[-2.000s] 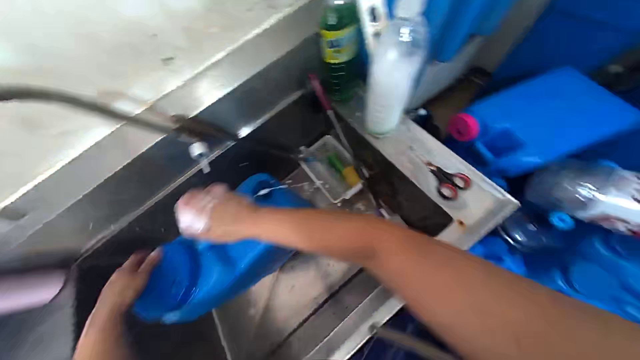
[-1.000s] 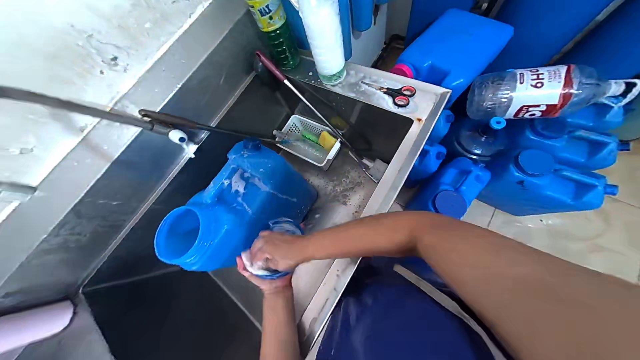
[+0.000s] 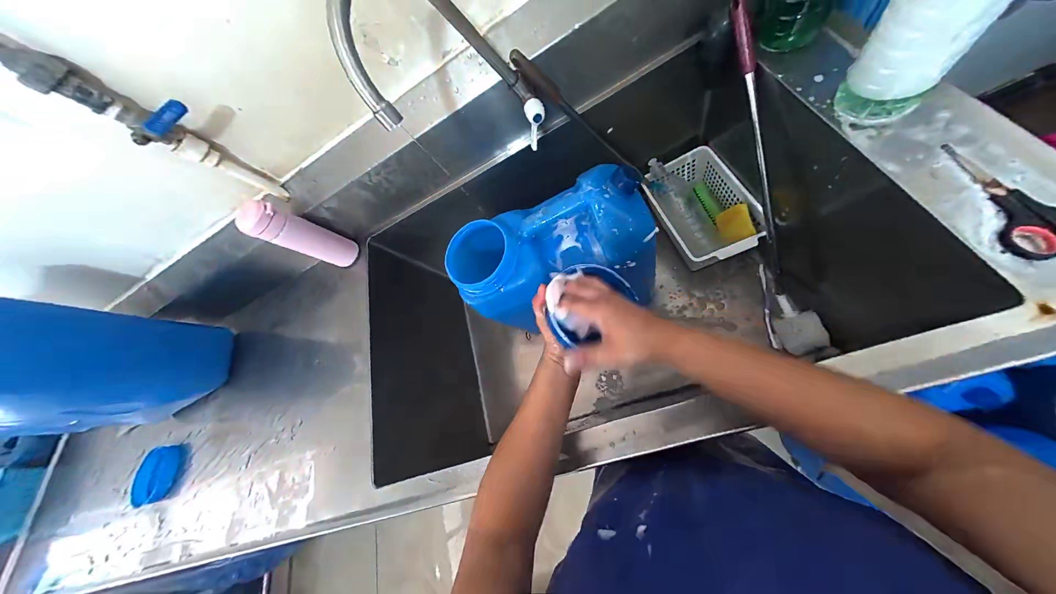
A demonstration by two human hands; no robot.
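A blue plastic jug (image 3: 577, 231) with an uncapped wide mouth lies in the steel sink, soap suds on its side. In front of it, my left hand (image 3: 554, 334) holds a round blue cap (image 3: 563, 328) from below. My right hand (image 3: 615, 318), partly blurred, presses a white sudsy pad (image 3: 561, 299) into the cap. The right hand's fingers hide part of the cap. A thin stream of water falls from the curved metal faucet (image 3: 363, 70) behind the jug.
A white basket (image 3: 689, 247) with a sponge and brushes, and a long-handled brush (image 3: 757, 140), stand right of the jug. Scissors (image 3: 1011, 202) and a bottle (image 3: 916, 58) sit on the right ledge. On the left counter are a pink flask (image 3: 297, 233), a blue cap (image 3: 158, 474) and a blue container (image 3: 107, 363).
Two seconds ago my hands were apart at the jug; since then they have come together at the cap in front of it. The view has swung left.
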